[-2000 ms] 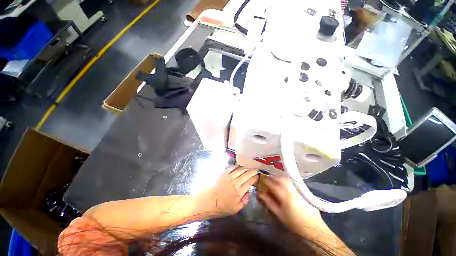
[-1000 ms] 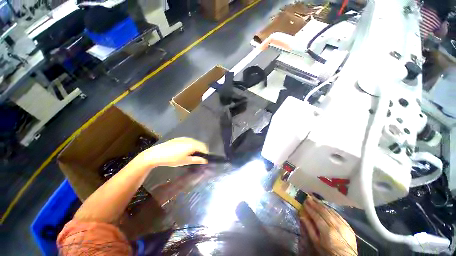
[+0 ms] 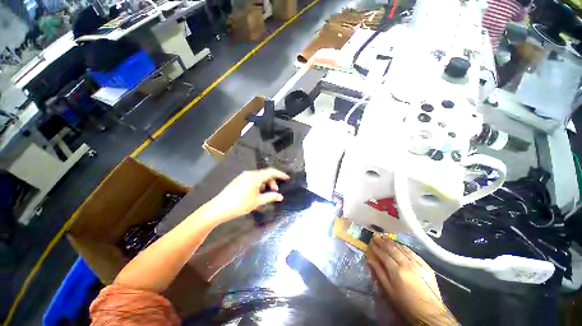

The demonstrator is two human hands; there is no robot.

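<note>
My left hand (image 3: 252, 193) is over the table left of the machine head, thumb and fingers apart, with no strap visible in it. Black straps (image 3: 271, 130) lie bunched beyond it. My right hand (image 3: 405, 277) is palm down below the needle area, its fingertips at the yellow clamp (image 3: 351, 233). A small dark piece shows in the clamp; whether my fingers grip it is hidden. The white sewing machine head (image 3: 399, 184) with a red mark stands above. A dark band-like shape (image 3: 309, 270) shows on the shiny table; I cannot tell strap from reflection.
The white gooseneck lamp (image 3: 523, 270) crosses in front of the head. A pile of black straps (image 3: 510, 223) lies right of the machine. An open cardboard box (image 3: 105, 216) with dark pieces stands left of the table, a narrow cardboard tray (image 3: 233, 130) at its far left edge.
At first both hands were together at the needle area. My left hand then moved left to a black strap, which no longer shows in its fingers. The right hand stays at the clamp.
</note>
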